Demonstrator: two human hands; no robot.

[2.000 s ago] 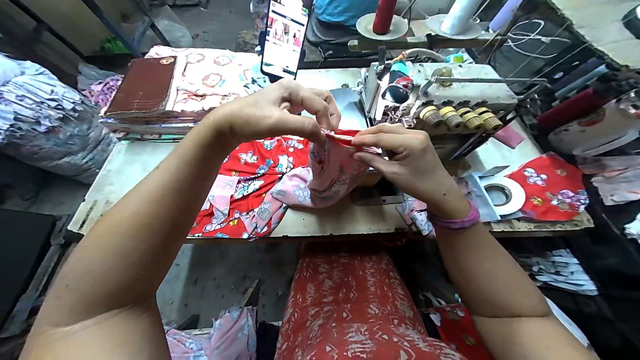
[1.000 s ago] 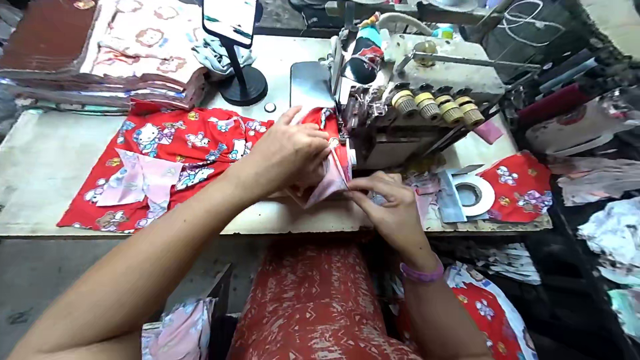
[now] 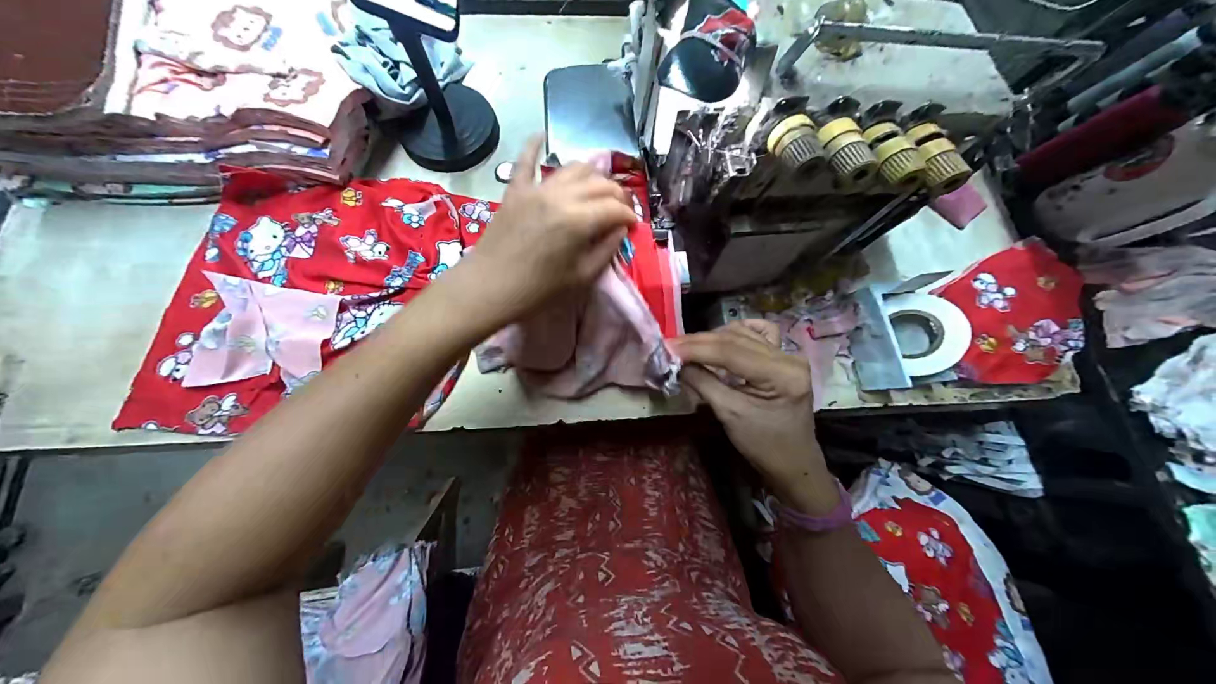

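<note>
At the serger sewing machine [image 3: 741,190], a red and pink piece of fabric [image 3: 608,332] lies at the needle area. My left hand [image 3: 565,223] is on its upper part, fingers bent; whether they pinch the cloth is hidden. The fingertips of my right hand [image 3: 746,380] pinch the lower right corner of the pink cloth at the table's front edge. Left of the hands, a printed red fabric [image 3: 313,237] is spread out with a small pink cut piece [image 3: 261,328] on top.
A phone stand [image 3: 451,128] and a stack of folded fabric [image 3: 237,123] stand at the back left. At right are a roll of white tape [image 3: 926,332] and a red fabric scrap [image 3: 1021,309]. The table edge [image 3: 475,418] runs in front of my lap.
Two seconds ago both hands held the cloth up in front of the machine; now it is down at the needle area. Since one second ago, my left hand has changed its finger pose. The view has shifted.
</note>
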